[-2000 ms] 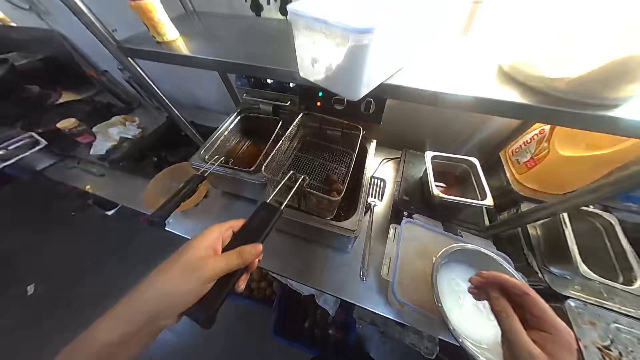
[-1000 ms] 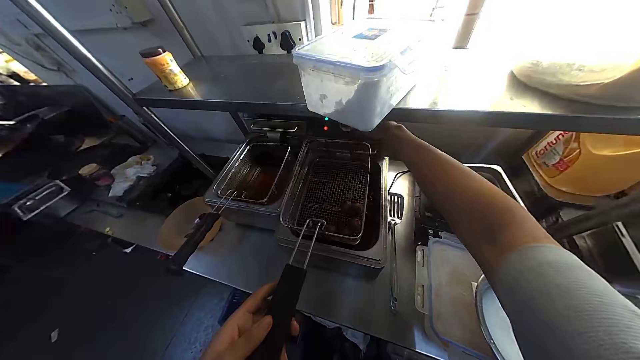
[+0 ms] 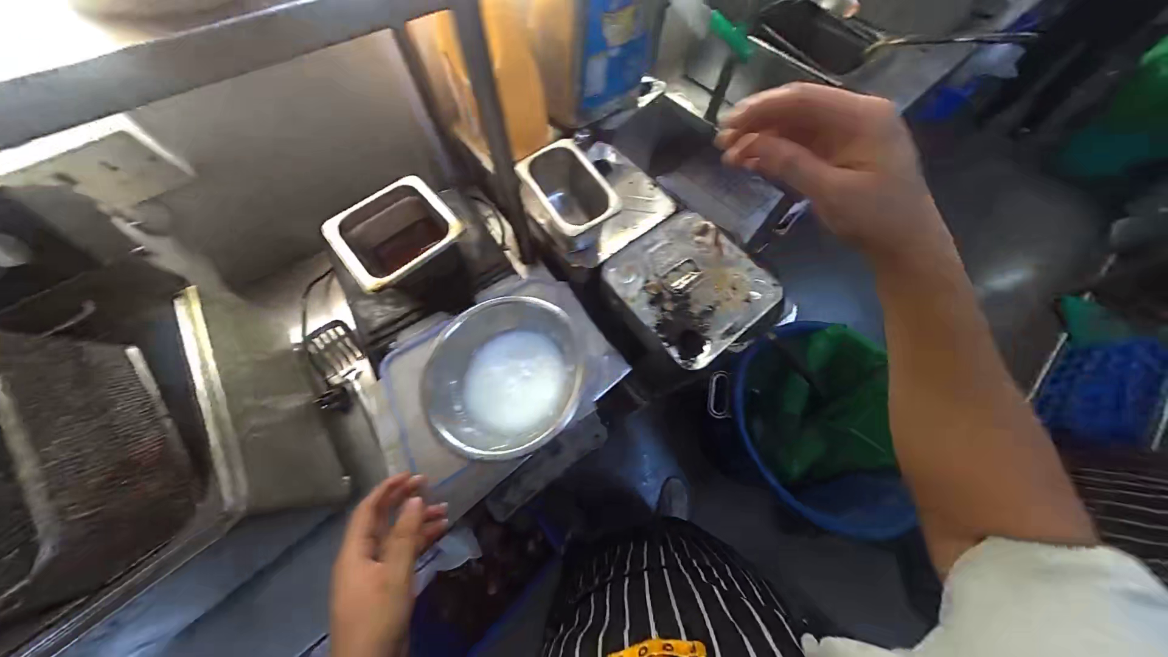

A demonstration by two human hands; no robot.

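Note:
My left hand point(image 3: 388, 561) is empty, its fingers apart and half curled, just below the left edge of a plastic lid on the counter. My right hand point(image 3: 812, 151) is raised over the far right part of the worktop, fingers bent, with nothing seen in it. Between them a steel bowl point(image 3: 516, 379) with white liquid stands on the lid. A slotted steel turner point(image 3: 339, 351) lies left of the bowl. At the left edge is the deep fryer with its wire basket point(image 3: 100, 424); the basket's handle is out of view.
Behind the bowl stands a square steel container point(image 3: 392, 234), with a smaller one point(image 3: 568, 187) to its right. A stained metal lid point(image 3: 691, 287) covers a box beside them. Below right is a blue bin point(image 3: 821, 429) with a green liner. A steel shelf point(image 3: 210, 59) crosses the upper left.
The view has swung to the right. My left hand has let go of the black fryer basket handle. My right arm, which reached toward the fryer's back, is now raised at the right.

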